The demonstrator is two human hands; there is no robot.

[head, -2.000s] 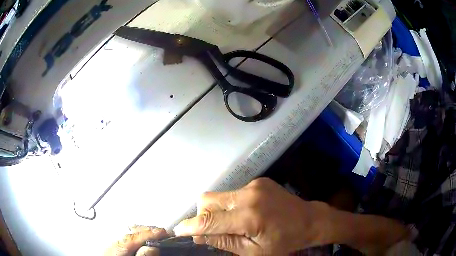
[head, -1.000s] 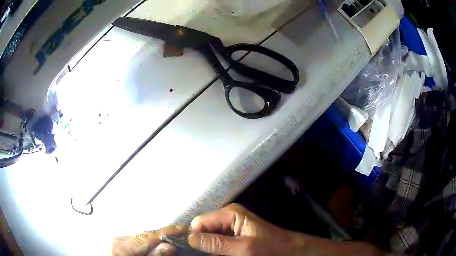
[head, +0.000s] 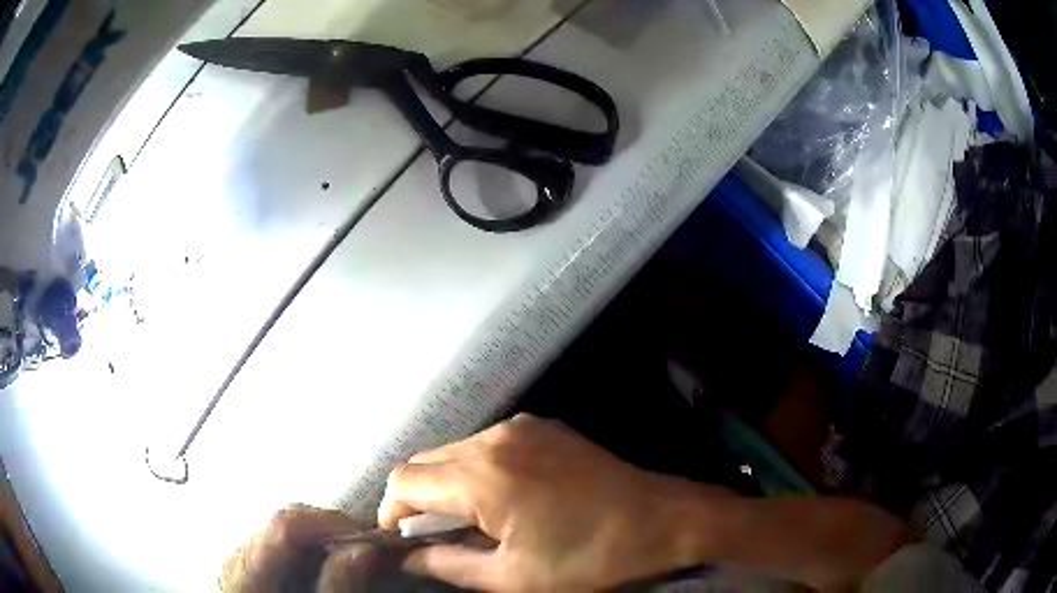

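A small dark folded strip (head: 377,537) is pinched between my two hands at the front edge of the machine bed, at the bottom of the view. My left hand (head: 290,550) is cut off by the bottom edge and blurred, its fingers closed on the strip's left end. My right hand (head: 522,498) holds the strip's right end between thumb and fingers. A small white piece (head: 435,525) shows at my right fingertips; I cannot tell if it is part of the strip.
Black-handled shears (head: 464,127) lie on the white bed (head: 348,336), over a small brown square (head: 328,93). The machine head (head: 58,93) is at left. A blue bin (head: 765,238) with white strips and clear plastic is at right, beside plaid cloth (head: 950,348).
The view has shifted, so the shears and bed sit further left and higher. My right hand has changed its grip, with its knuckles raised, and the white piece now shows at its fingertips.
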